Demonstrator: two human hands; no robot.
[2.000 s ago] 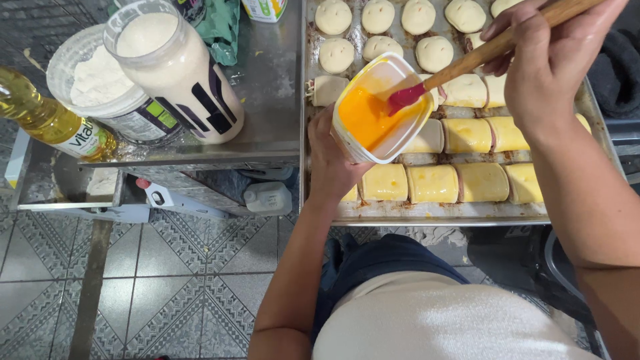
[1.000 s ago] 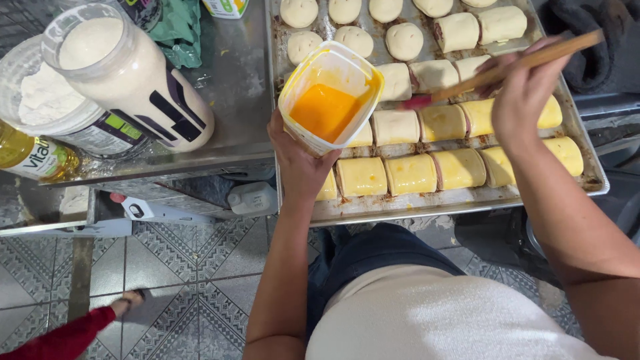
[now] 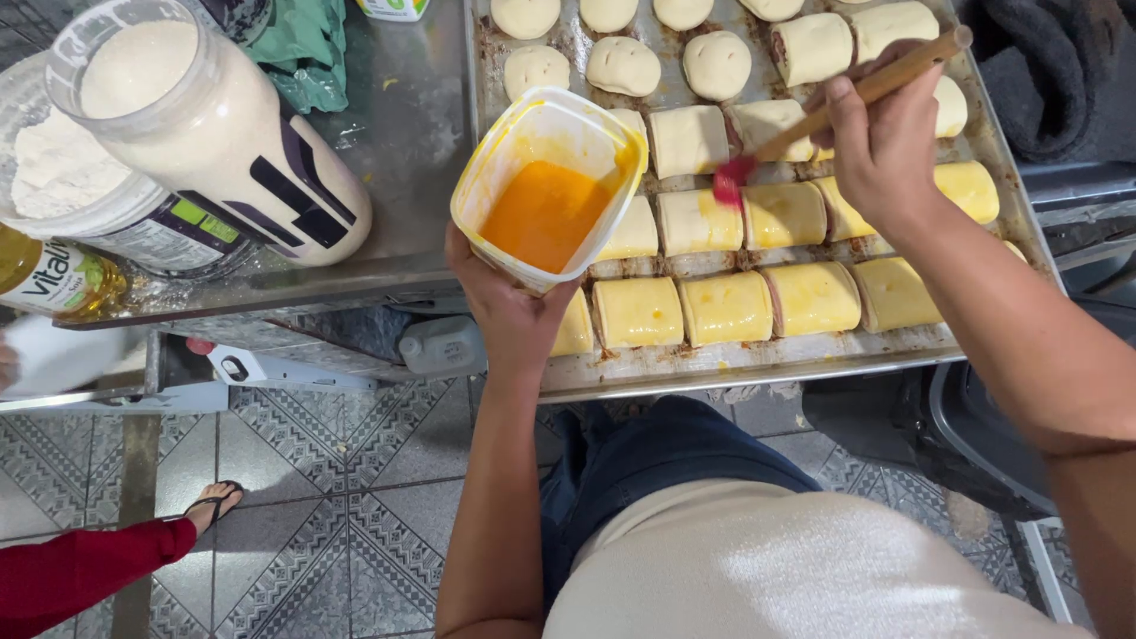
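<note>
My left hand [image 3: 510, 306] holds a white plastic tub [image 3: 612, 217] of orange-yellow liquid, tilted over the left edge of a metal baking tray [image 3: 639, 383]. A brush's wooden handle [image 3: 865, 89] is in my right hand [image 3: 887, 146]; its red head [image 3: 732, 180] is over the second row of filled dough rolls from the front, near a partly coated roll [image 3: 699, 222]. The front row, including one roll [image 3: 728, 308], shines yellow. Farther back, rolls [image 3: 688, 142] and round dough pieces [image 3: 717, 66] look pale and uncoated.
On the metal counter [image 3: 399, 177] at left stand a tall jar of pale powder [image 3: 257, 151], a bucket of white powder [image 3: 62, 169], an oil bottle [image 3: 67, 280] and green plastic [image 3: 306, 53]. Another person's red-clad leg [image 3: 98, 564] is at lower left; dark cloth [image 3: 1047, 71] lies right of the tray.
The brush has left the tub, where it was two seconds ago, and is over the rolls. Another person's leg has come into view at lower left. The view has shifted somewhat.
</note>
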